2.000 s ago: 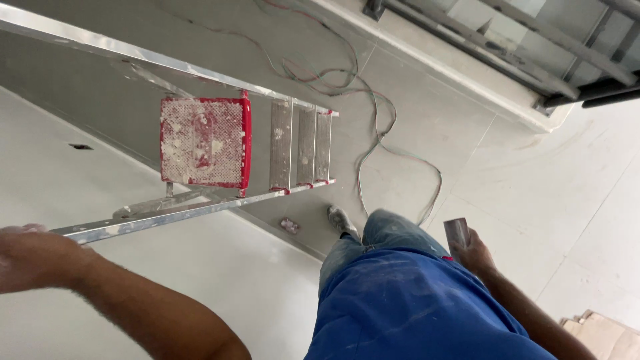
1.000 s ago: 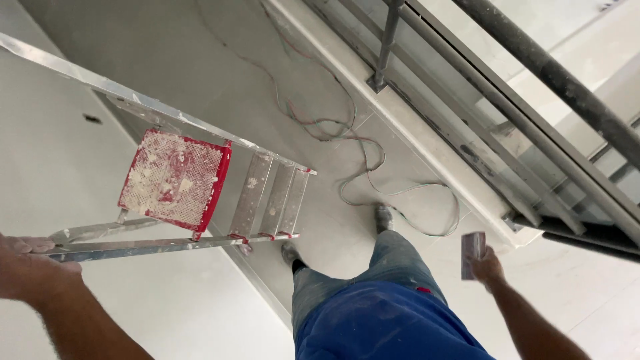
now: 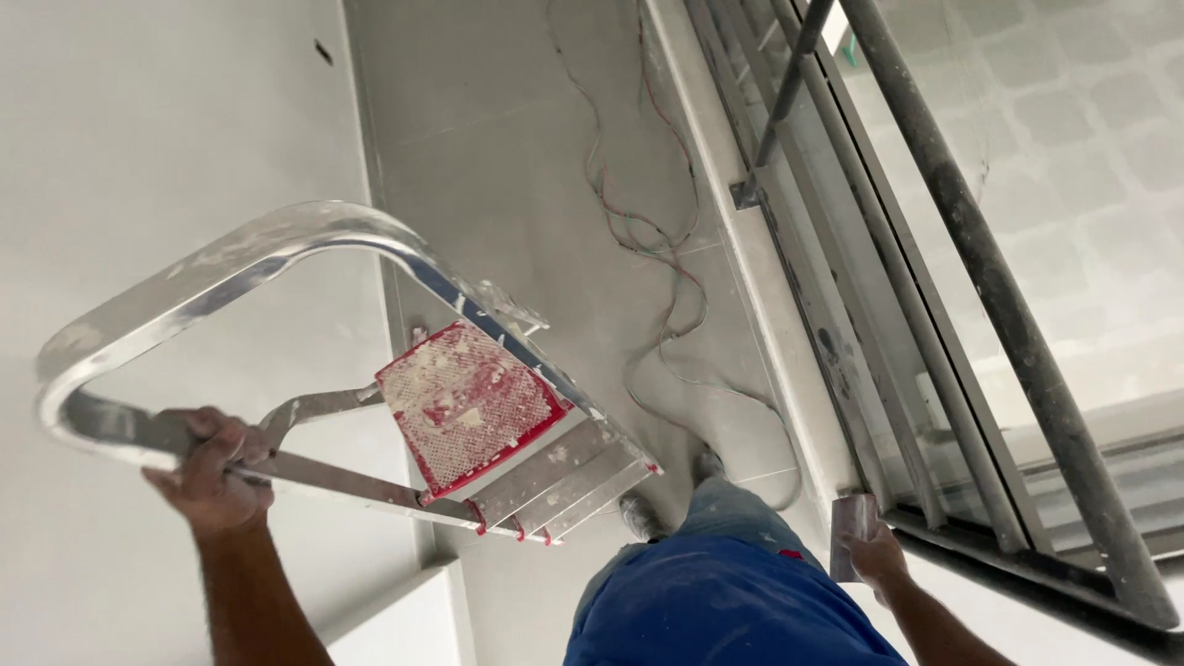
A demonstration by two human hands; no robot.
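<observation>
My left hand [image 3: 217, 467] grips the side rail of an aluminium stepladder [image 3: 231, 250], low on its rounded top hoop. The ladder's red-edged platform [image 3: 476, 407] is spattered with dried plaster, and the treads below it are marked too. In my right hand [image 3: 877, 555], beside my hip, is a flat greyish-brown block [image 3: 852, 536], perhaps a sanding block; its far side is hidden. My blue shirt and dusty jeans are between the two hands.
Tangled thin cables [image 3: 680, 268] lie on the grey tiled floor [image 3: 481, 139]. A dark metal railing [image 3: 980, 250] stands on a pale kerb [image 3: 740, 222] at the right. A white wall [image 3: 185, 120] is close on the left, behind the ladder.
The view has turned a lot. The ladder's top hoop has come into sight, with my left hand still on its rail. My right hand still holds the block, now near the railing's lower end.
</observation>
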